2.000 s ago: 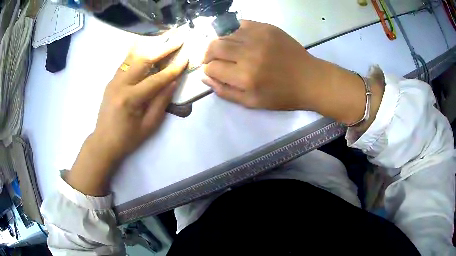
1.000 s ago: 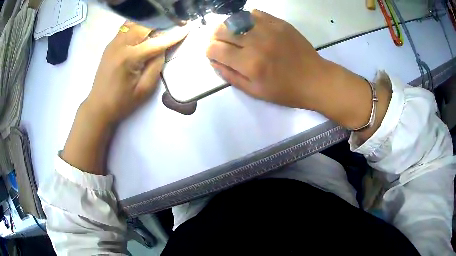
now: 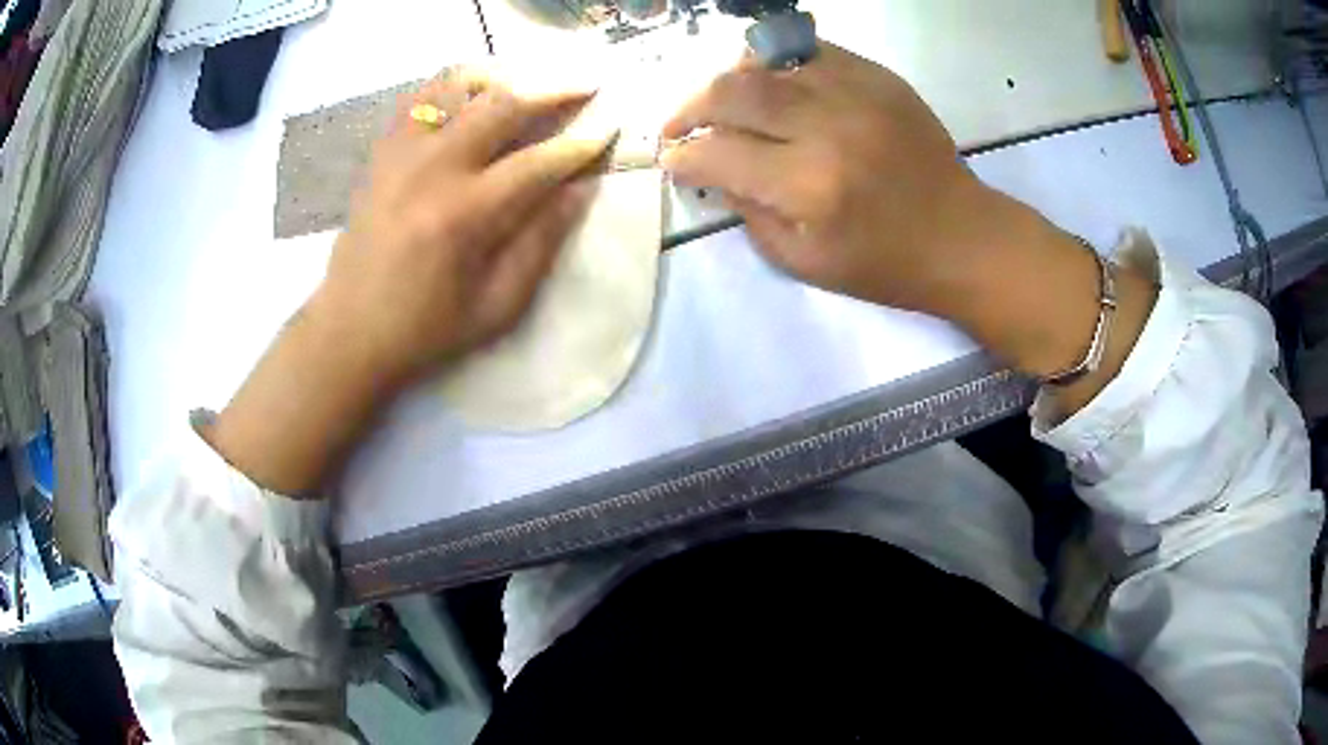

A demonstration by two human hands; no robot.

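A cream panel [image 3: 594, 313] with a rounded end lies below the needle area, partly under my left hand. A speckled taupe strip [image 3: 328, 168] sticks out to the left from under my left hand. My left hand [image 3: 459, 218] lies over both pieces, its fingertips pinching fabric near the needle. My right hand [image 3: 808, 160] is at the right of the needle area, thumb and fingertips together at the cream panel's upper edge. The dark grey block [image 3: 782, 40] is just above my right fingers. The bright lamp washes out the presser foot area.
Taupe strips [image 3: 70, 437] are stacked at the left table edge, below long striped fabric [image 3: 88, 189]. A white card [image 3: 233, 18] and dark scrap [image 3: 236, 76] lie upper left. Orange-red snips [image 3: 1161, 88] and a yellow-orange stick [image 3: 1114, 29] lie upper right. A measuring rule [image 3: 699, 488] runs along the front edge.
The cream panel's rounded end now extends further towards the front edge, and the taupe strip shows at left. My left hand has moved right and down. The small dark taupe end seen below the machine bed no longer shows.
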